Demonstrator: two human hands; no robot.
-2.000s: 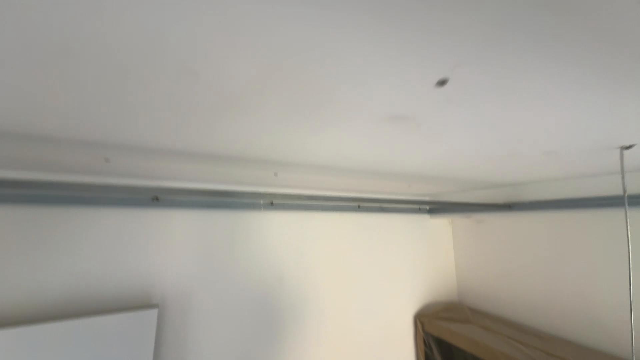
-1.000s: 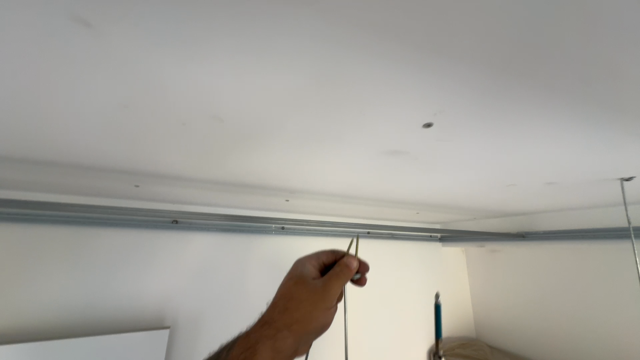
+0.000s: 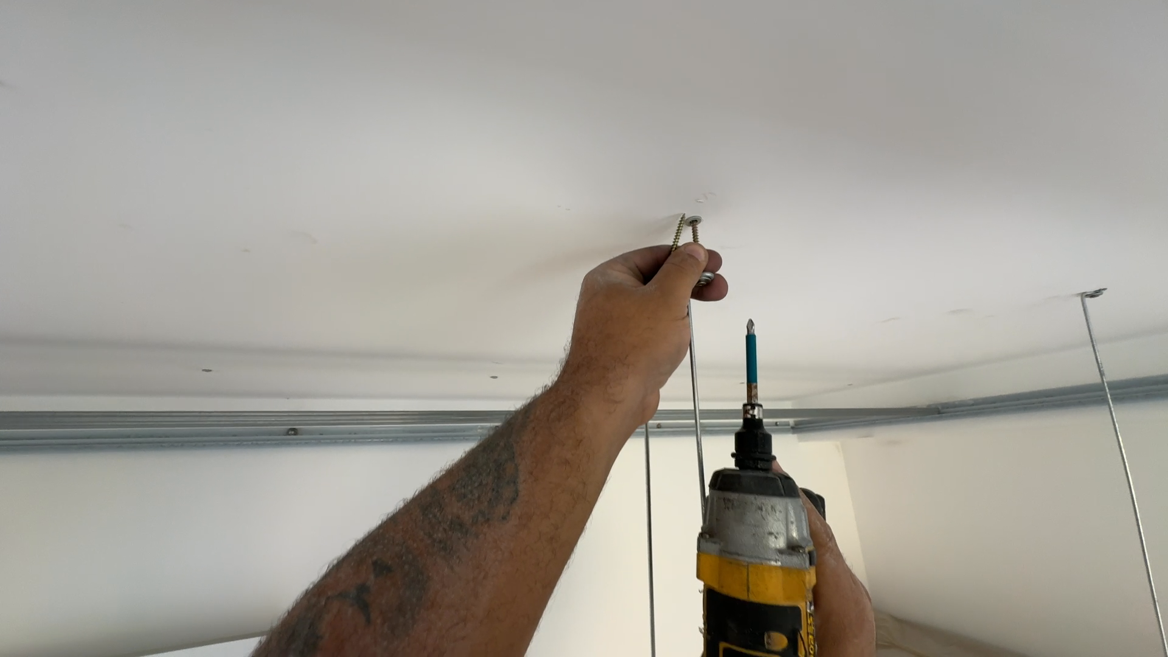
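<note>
My left hand (image 3: 650,297) is raised to the white ceiling (image 3: 365,182), pinching screws between thumb and fingers. One long brass-coloured screw (image 3: 678,232) points up beside a second threaded piece with a washer-like end at the ceiling. Thin metal rods (image 3: 696,401) hang below the hand; their upper ends are hidden by it. At the lower right, my right hand (image 3: 835,575) is wrapped around a yellow and black cordless driver (image 3: 756,566), mostly behind it. The driver stands upright, its blue-sleeved bit (image 3: 751,360) pointing up, below and right of my left hand, touching nothing.
A metal wall track (image 3: 274,429) runs along the top of the back wall and on around the right wall. Another hanging rod (image 3: 1118,438) is fixed to the ceiling at right. Wrapped material (image 3: 922,634) lies low at the right, and a white panel's edge shows at lower left.
My left hand has risen to the ceiling with the screws. The driver, of which only the bit showed one second ago, has come up into view with my right hand.
</note>
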